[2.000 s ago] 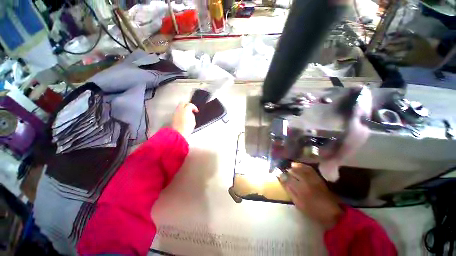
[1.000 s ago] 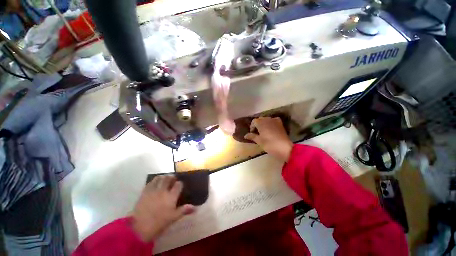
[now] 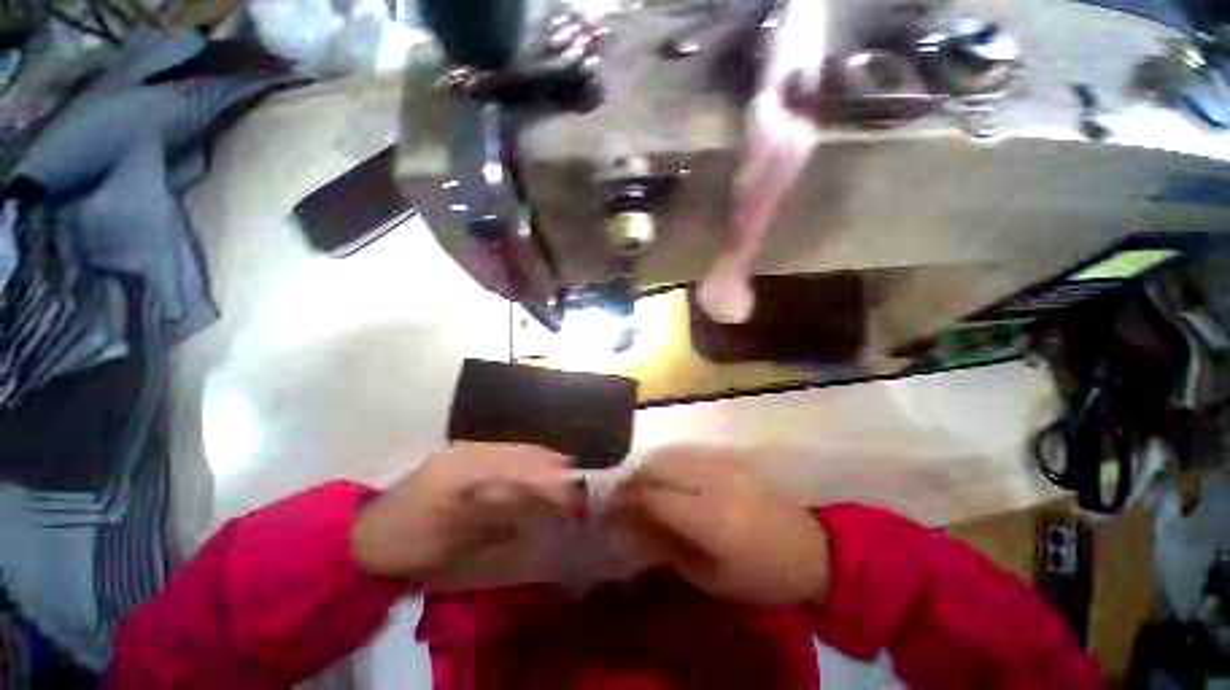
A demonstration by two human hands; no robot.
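Note:
My left hand (image 3: 465, 512) and my right hand (image 3: 722, 523) are close together at the table's front edge, blurred, fingertips nearly meeting. A faint greyish blur shows between them; I cannot tell if they hold something. A dark fabric piece (image 3: 542, 409) lies flat just beyond my fingers, below the lit needle area (image 3: 594, 328). Another dark piece (image 3: 782, 321) lies under the machine arm, right of the needle. A third piece (image 3: 356, 205) with a pale edge lies left of the machine head (image 3: 917, 202). The needle itself is lost in glare.
Stacks of grey-blue and dark cut pieces (image 3: 81, 418) stand at the far left. A pale pink thread bundle (image 3: 772, 169) hangs over the head. Black-handled scissors (image 3: 1099, 452) lie at the right, with a phone (image 3: 1063, 559) beyond the table edge on a brown surface.
My left hand has left the dark piece, which now lies nearer the needle area. My right hand has come from under the machine arm to meet my left. The view has shifted.

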